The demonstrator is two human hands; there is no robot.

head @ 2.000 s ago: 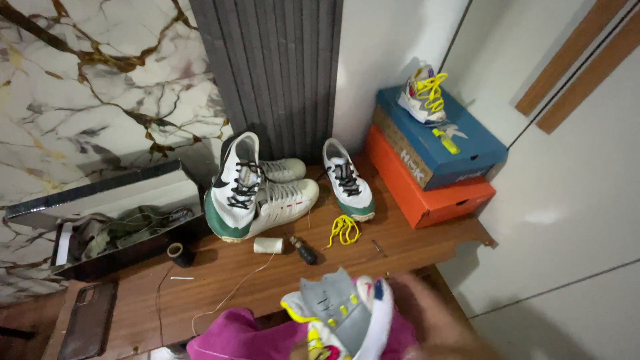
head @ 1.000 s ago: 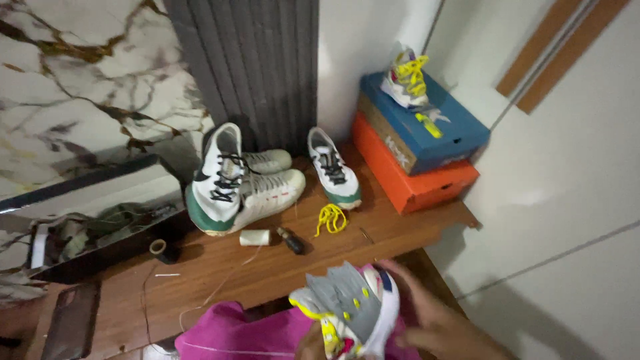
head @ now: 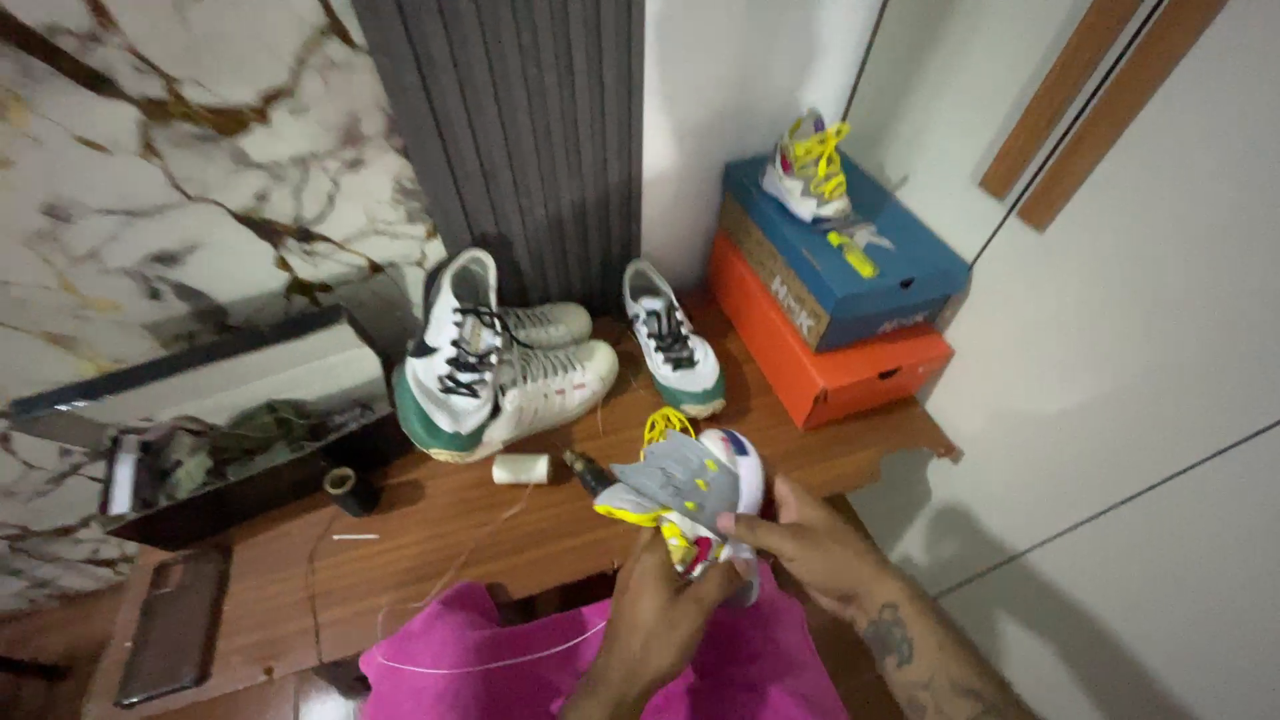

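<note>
A grey, white and yellow sneaker point(head: 690, 490), without laces, is held over the magenta cloth point(head: 500, 650) on my lap. My left hand point(head: 665, 605) grips its lower part from below. On the other side, my right hand point(head: 800, 545) has its thumb on the grey upper and its fingers along the sole side. Just beyond the shoe lie a yellow shoelace point(head: 668, 425) and a dark-handled tool point(head: 588, 472), its end partly hidden. A white thread spool point(head: 521, 469) lies beside the tool; pale thread crosses the wooden table point(head: 450, 530) and the cloth.
White-green sneakers point(head: 675, 350) and cream sneakers point(head: 560, 385) stand at the back. A laced sneaker point(head: 808, 175) sits on a blue shoebox point(head: 860, 240) over an orange one point(head: 880, 370). Leftward are an open black box point(head: 240, 480), dark spool point(head: 350, 492) and phone point(head: 175, 628).
The sneaker has been raised away from my lap toward the yellow lace, with both hands on it. My left hand, mostly hidden two seconds ago, now shows plainly.
</note>
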